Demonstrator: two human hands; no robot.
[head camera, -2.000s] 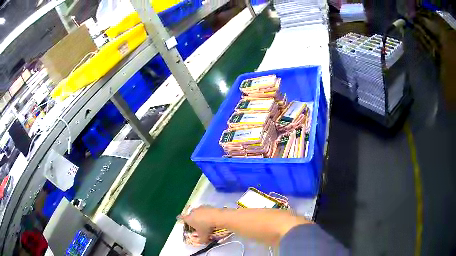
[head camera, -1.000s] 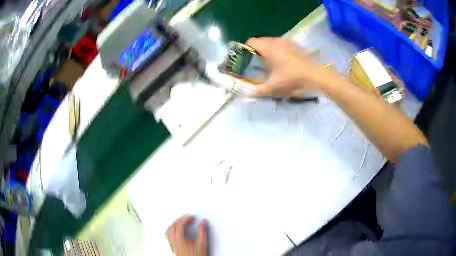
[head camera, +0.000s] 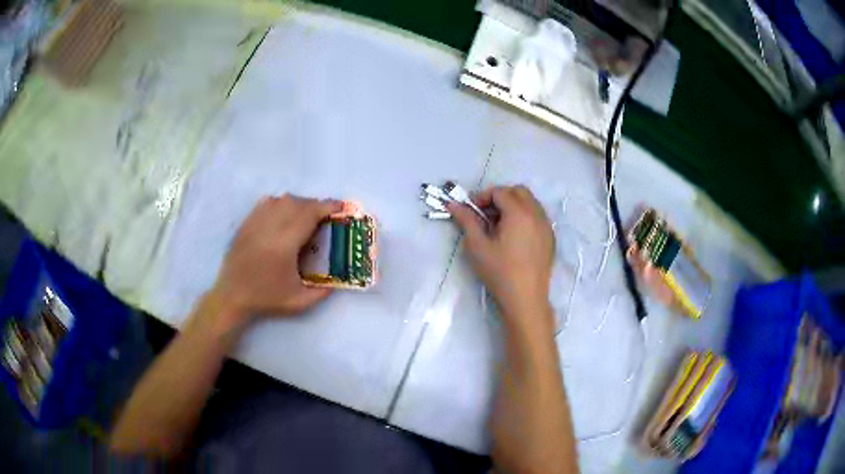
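My left hand (head camera: 264, 252) grips an open power bank unit (head camera: 352, 250) on the white mat. Its green circuit board with a dark module faces right, and pink-gold shell edges show around it; my fingers cover much of the rest. My right hand (head camera: 511, 243) holds several white USB plugs (head camera: 450, 199) in its fingertips, with their ends pointing left towards the unit. The plugs and the unit are apart. A thin white cord (head camera: 579, 278) trails over the mat right of my right hand.
A white fixture plate (head camera: 533, 79) with a white cloth-like thing stands at the back. A black cable (head camera: 610, 167) hangs down to its right. Unit stacks stand at right (head camera: 665, 259), lower right (head camera: 687, 407) and far left (head camera: 81, 39). Blue bins are at the right (head camera: 764, 347) and lower left (head camera: 69, 366).
The view has swung back to the mat. My right hand has left the units at the right and now holds plugs. My left hand, empty a second ago, now grips a unit.
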